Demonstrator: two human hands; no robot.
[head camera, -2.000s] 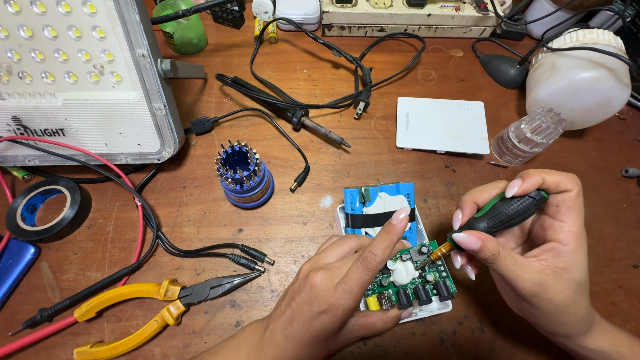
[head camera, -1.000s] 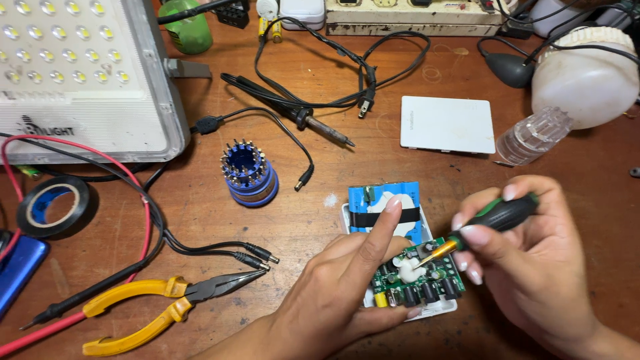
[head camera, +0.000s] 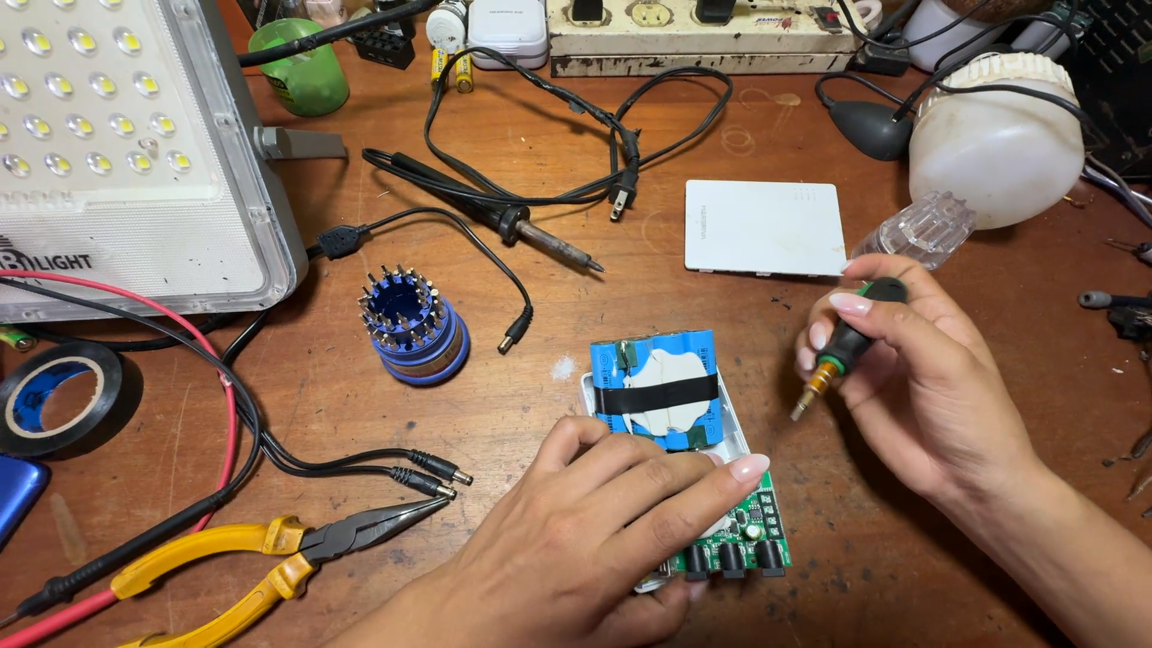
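Note:
My left hand (head camera: 612, 531) lies over a green circuit board (head camera: 754, 522), its fingers spread across the parts and its grip on the edge partly hidden. Along the board's lower edge sit several black barrel sockets. Behind it, a blue battery pack (head camera: 607, 364) with a black tape strap and a white patch rests in a white plastic case (head camera: 736, 430). To the right, my right hand (head camera: 918, 387) holds a black and green screwdriver (head camera: 850, 346) above the table, its tip pointing down and left, apart from the board.
Long-nose pliers (head camera: 216, 549), barrel-plug cables (head camera: 360, 465), black tape (head camera: 108, 405) and an LED floodlight (head camera: 153, 216) are at left. A blue bit holder (head camera: 418, 351), a soldering iron (head camera: 531, 229) and a white cover (head camera: 765, 225) lie behind the case. A power strip (head camera: 702, 63) runs along the back.
The screwdriver in my right hand has moved away from the board to the right; its tip was at the board before. My left hand now reaches farther over the board, hiding more of it.

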